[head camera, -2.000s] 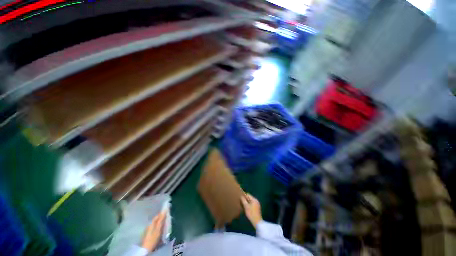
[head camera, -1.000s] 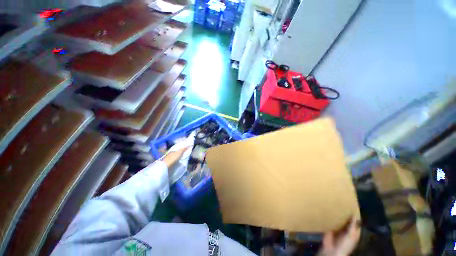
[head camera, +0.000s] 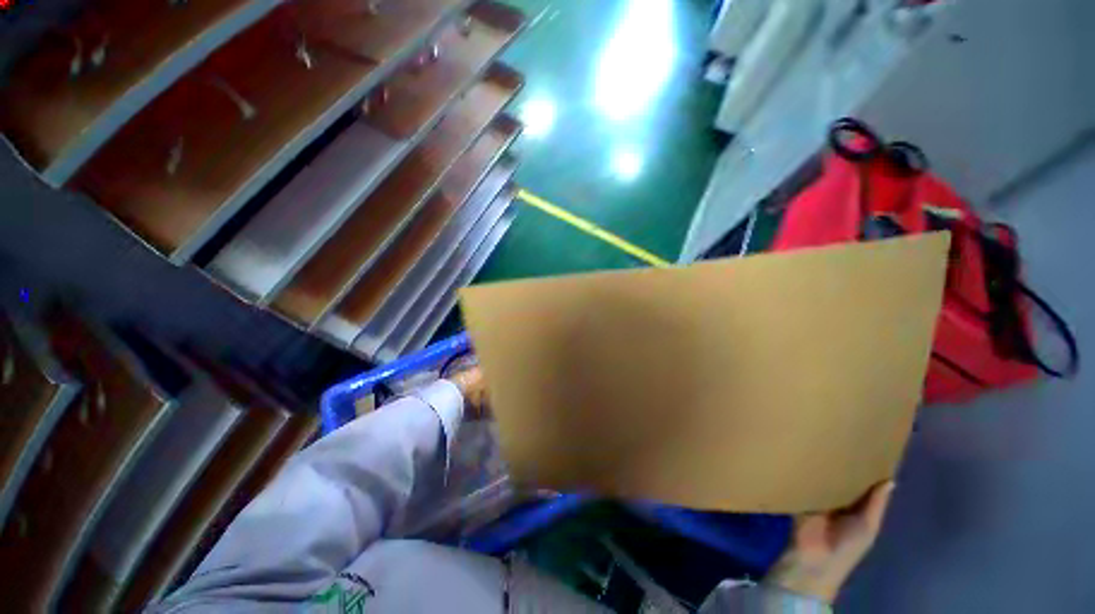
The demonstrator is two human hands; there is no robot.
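My right hand [head camera: 841,534] is shut on the lower right corner of a flat brown cardboard divider [head camera: 720,372], held up over a blue crate. The blue crate [head camera: 390,374] shows only at its left rim and lower parts; the divider hides most of its inside. My left hand [head camera: 471,386] reaches over the crate's left part. Its fingers are hidden behind the divider, so whether it holds anything cannot be seen.
A red box [head camera: 973,324] with black adapters and cords on top stands at the right. Shelves with brown boards [head camera: 264,108] fill the left side. A yellow line [head camera: 588,226] crosses the green floor ahead. A grey wall is at the far right.
The view has moved closer to the crate. The divider now covers more of the crate. My left hand, earlier holding something white over the crate, is now partly behind the divider.
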